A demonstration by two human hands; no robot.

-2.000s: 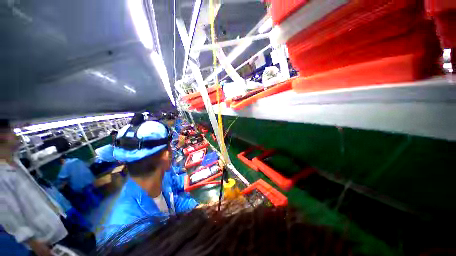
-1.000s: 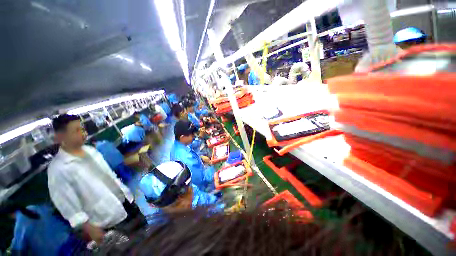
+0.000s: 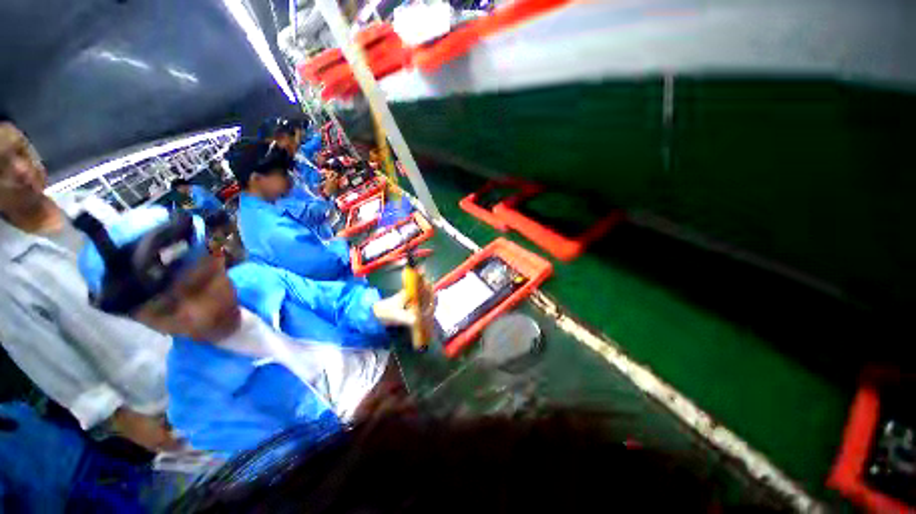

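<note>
Neither of my hands shows; dark hair covers the bottom middle of the view. An orange-red foam tray (image 3: 537, 263) lies on the dark-green bench before the nearest worker. It holds an opened unit with a white battery (image 3: 463, 300) and a dark mainboard area (image 3: 496, 273) at its far right end. That worker's hand (image 3: 394, 308) holds a yellow-orange electric screwdriver (image 3: 414, 301) upright at the tray's left side. A round grey dish (image 3: 512, 339) lies just in front of the tray. Another foam tray (image 3: 857, 452) with a unit is cut off at the right edge.
A chipped metal rail (image 3: 643, 379) divides the bench from the green conveyor belt (image 3: 643, 306). Empty-looking red trays (image 3: 562, 244) lie on the belt. A shelf (image 3: 643, 50) runs above. Workers in blue smocks (image 3: 286, 236) sit along the left; a person in a white shirt (image 3: 80, 331) stands behind.
The view has swung down and toward the bench. The shelf stacks have left the picture; the nearest worker, screwdriver, tray and dish now show more fully. A tray has come in at the right edge.
</note>
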